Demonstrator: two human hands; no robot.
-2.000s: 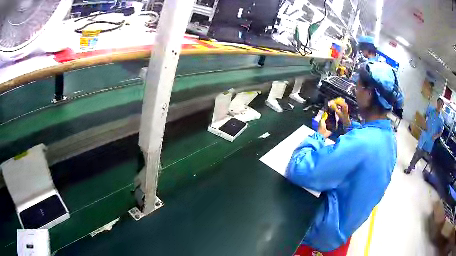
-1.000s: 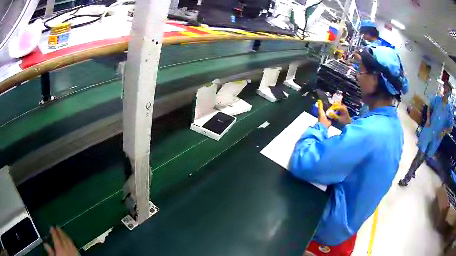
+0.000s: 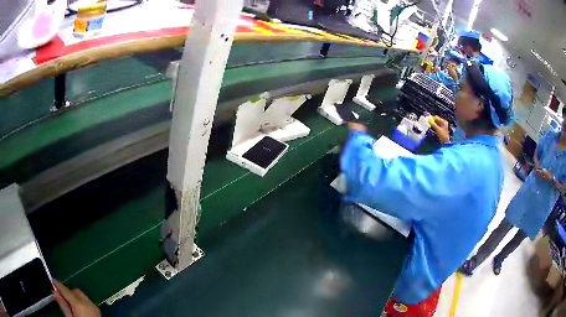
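Note:
An open white box [image 3: 13,257] stands at the lower left, cut off by the left edge. Its lid is up, and a flat black product [image 3: 26,288] with a tiny pale mark lies in it. My right hand [image 3: 76,302], bare, is at the box's right side with the fingertips on its edge; the wrist is out of the picture. A small skin-coloured sliver at the left edge may be my left hand; too little shows to tell its state.
A pale metal post [image 3: 197,136] is bolted beside the green belt. More open white boxes [image 3: 248,158] stand beyond it. A wood-edged shelf [image 3: 124,49] runs above. A person in blue [image 3: 434,179] sits at right by a white sheet [image 3: 385,217].
My right hand came into view at the lower left and has moved onto the box's edge. The neighbouring person's arm has reached out toward the belt. The view has shifted.

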